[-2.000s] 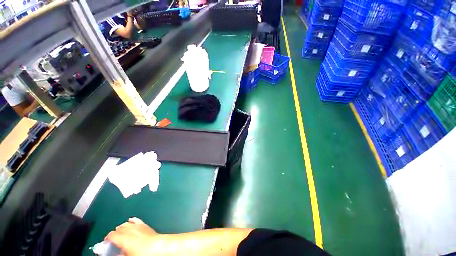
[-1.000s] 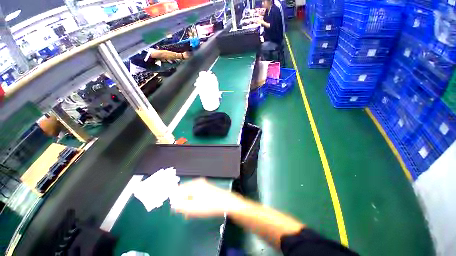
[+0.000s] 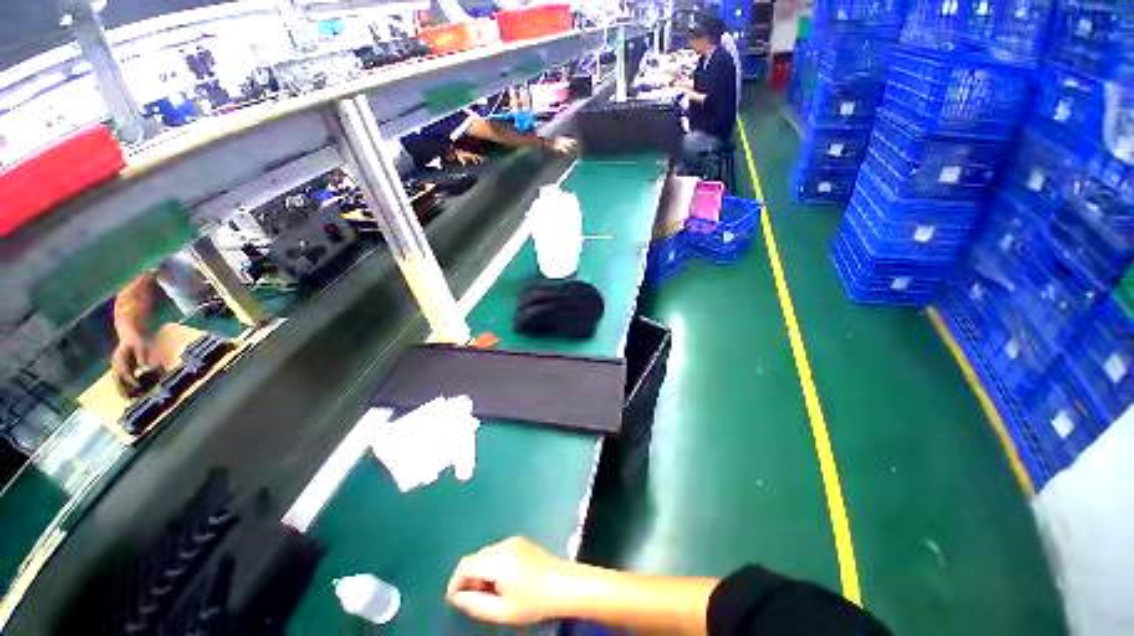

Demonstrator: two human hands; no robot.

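My right hand (image 3: pixel 510 581) is over the green bench top near its front edge, with its fingers curled inward. I cannot see whether anything is inside them. A small whitish squeeze bottle (image 3: pixel 371 598) lies on its side to the left of the hand, apart from it, its tip pointing left. A dark heap of black parts (image 3: pixel 267 578) is at the lower left, beside slanted black parts (image 3: pixel 174 559) in a row. A crumpled white cloth or glove (image 3: pixel 427 442) lies beyond the bottle. My left hand is out of the picture.
A flat black tray (image 3: pixel 522 388) lies across the bench, with a black cloth lump (image 3: pixel 560 308) and a white wrapped container (image 3: pixel 556 236) beyond it. A metal post (image 3: pixel 396 218) stands at the left. Blue crates (image 3: pixel 926 186) stand across the aisle. Coworkers' hands show opposite.
My right hand has let go of the squeeze bottle, moved out near the white cloth, then come back nearer and lower. The view has shifted, so the bench sits farther right.
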